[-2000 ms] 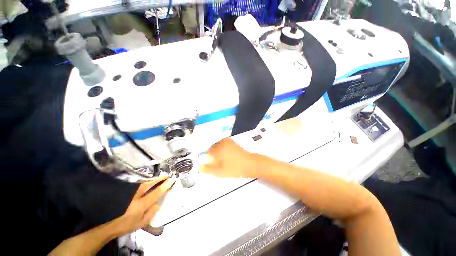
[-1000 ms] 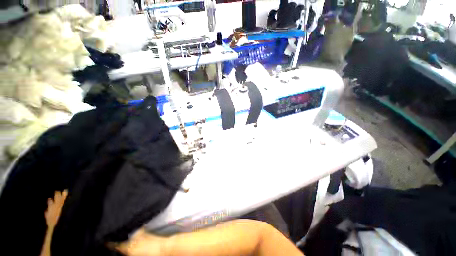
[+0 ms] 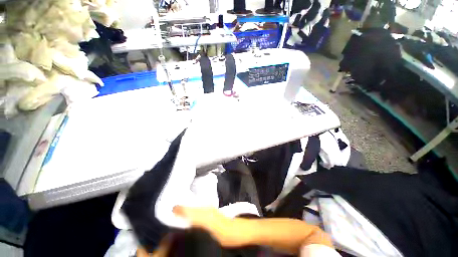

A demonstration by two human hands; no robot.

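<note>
A black and white garment piece hangs from the table's front edge toward the lap, its upper tip on the table below the needle area. My right hand is blurred and closed on the white part of this garment, low in the middle. A bit of skin at the bottom edge looks like my left hand; it is cut off and mostly hidden by dark cloth. The white sewing machine stands behind, with two black bands over its arm and its presser foot area uncovered.
The white machine table has a ruler strip along its front edge. Black and white garments are heaped at the right. Pale cloth is piled at the left. A blue crate and a cloth-loaded table stand beyond.
The large black garment has left the tabletop at the left. A black and white piece is now in my right hand. The view has moved back, and my left hand has gone low.
</note>
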